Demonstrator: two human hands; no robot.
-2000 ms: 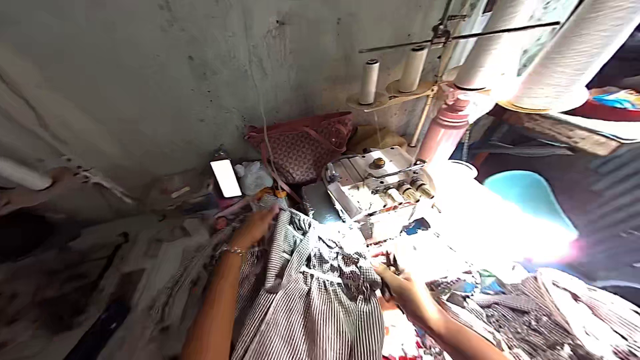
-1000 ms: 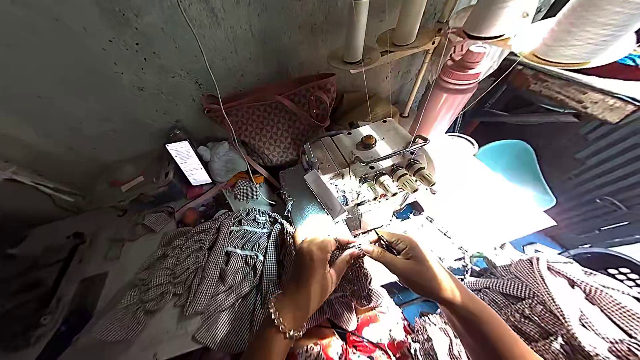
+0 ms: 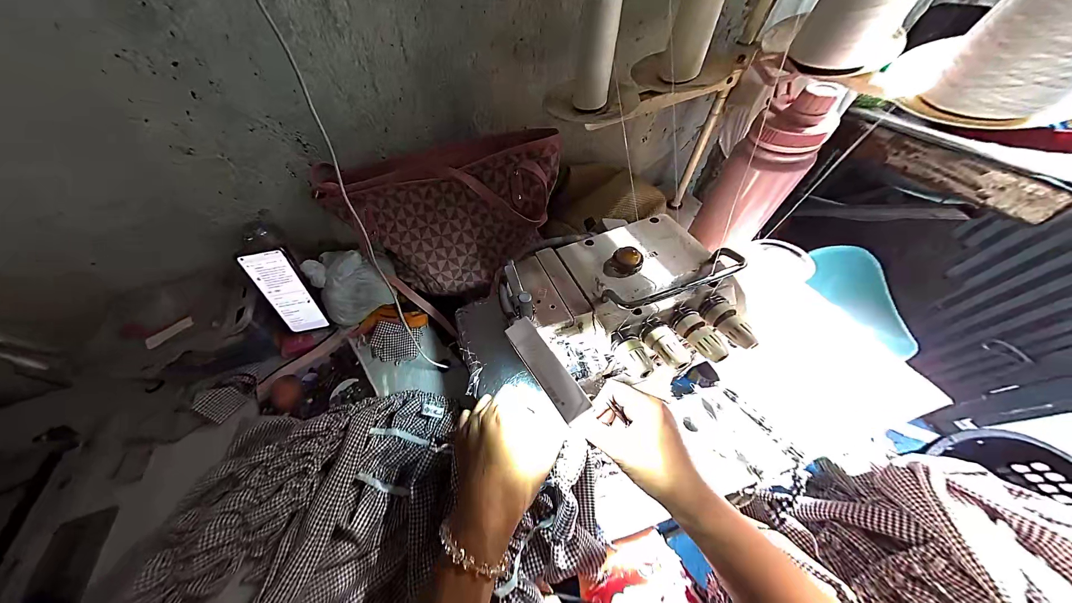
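An overlock sewing machine (image 3: 620, 285) with several tension knobs stands in front of me. My left hand (image 3: 507, 444), a beaded bracelet at its wrist, rests on the gathered checked garment (image 3: 335, 502) just left of the machine's needle area; its fingers curl over the cloth in bright glare. My right hand (image 3: 632, 431) is at the front of the machine, near the lower end of a flat metal plate (image 3: 548, 368), its fingers closed around a small dark tool, perhaps thread snips. The fabric edge near the needle is washed out by light.
A patterned pink bag (image 3: 452, 218) leans on the wall behind the machine. Left of it lie a lit phone (image 3: 283, 291) and a plastic bag (image 3: 352, 287). Thread cones (image 3: 599, 59) and a pink bottle (image 3: 766, 167) stand at the back right. More checked cloth (image 3: 904, 519) is piled at right.
The garment, earlier raised in front of the machine, now lies to the left. My hands were together at the cloth one second ago; now they are apart, the left one nearer the machine's plate.
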